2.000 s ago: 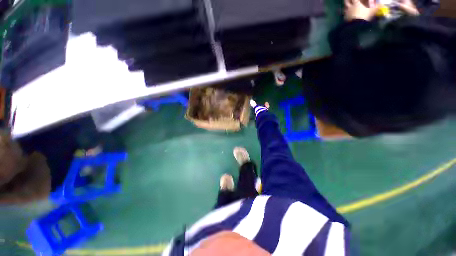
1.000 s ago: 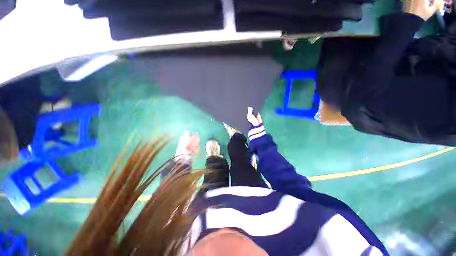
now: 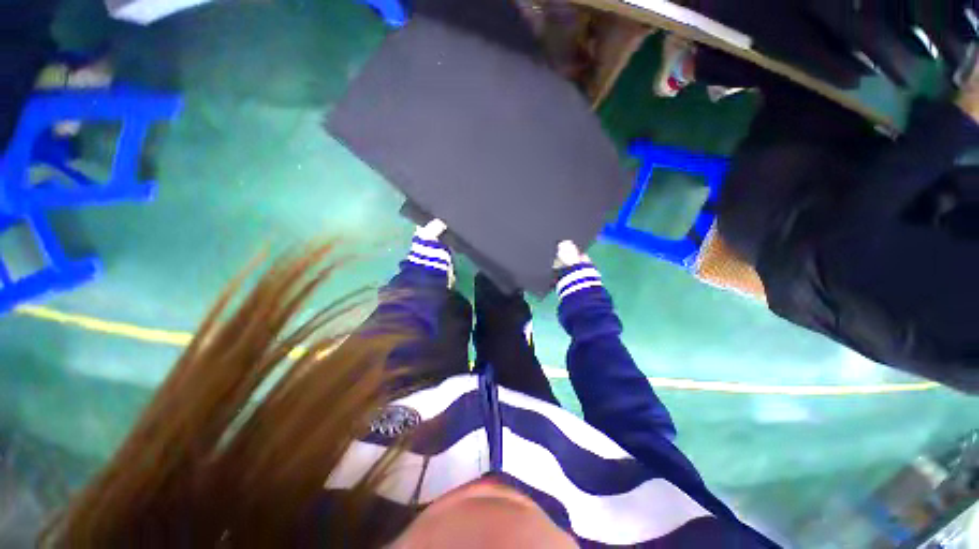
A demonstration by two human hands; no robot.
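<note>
A large flat dark grey foam sheet [image 3: 483, 145] is held out in front of my body, above the floor, turned at an angle. My left hand [image 3: 432, 230] grips its near left edge. My right hand [image 3: 569, 254] grips its near right edge. The fingers of both hands are mostly hidden by the sheet. A darker layer or edge shows below the sheet near my left hand; I cannot tell whether it is a second sheet.
Blue stools stand at the left [image 3: 81, 150] and right [image 3: 671, 204] on the green floor. A person in dark clothes [image 3: 859, 236] is close on the right. The bench edge [image 3: 741, 48] runs across the upper right. A cardboard box shows partly behind the sheet.
The sheet has come nearer and turned. My left hand has moved from away from the sheet onto its edge, and my right hand is also at its edge. The view has turned, and the bench now lies upper right.
</note>
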